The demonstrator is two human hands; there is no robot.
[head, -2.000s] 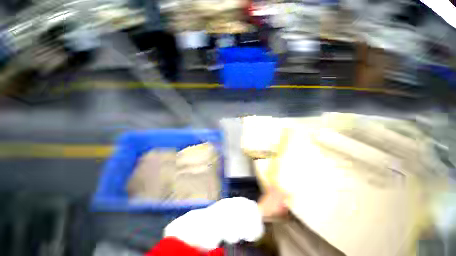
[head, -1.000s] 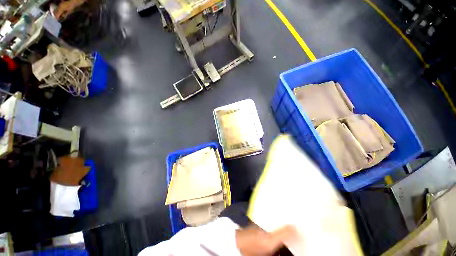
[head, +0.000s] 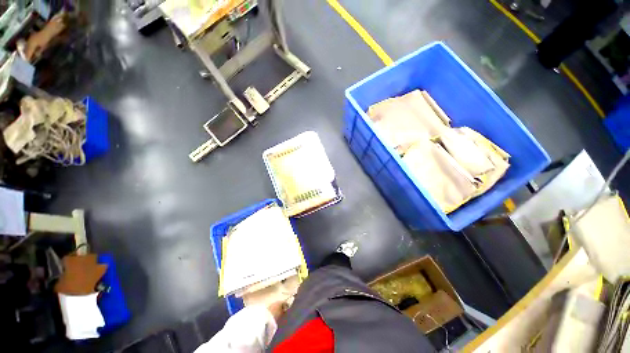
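Beige-white fabric panels (head: 259,251) with yellow edging lie stacked in a small blue crate (head: 218,238) on the floor, left of my dark-clad leg. My left hand (head: 280,307), below a white sleeve, is at the near edge of this stack. It is small and partly hidden, and I cannot tell whether its fingers grip a panel. My right hand is not in view.
A large blue crate (head: 387,162) holds folded beige pieces. A white basket (head: 304,172) stands between the crates. A cardboard box (head: 442,314) is by my leg. Fabric-laden table at lower right; machine stand (head: 228,76) at upper left; a person's dark leg (head: 577,34) at upper right.
The panel my left hand held in front of me is no longer raised there; the hand has moved left and down to the small crate's stack. My leg and the cardboard box have come into view.
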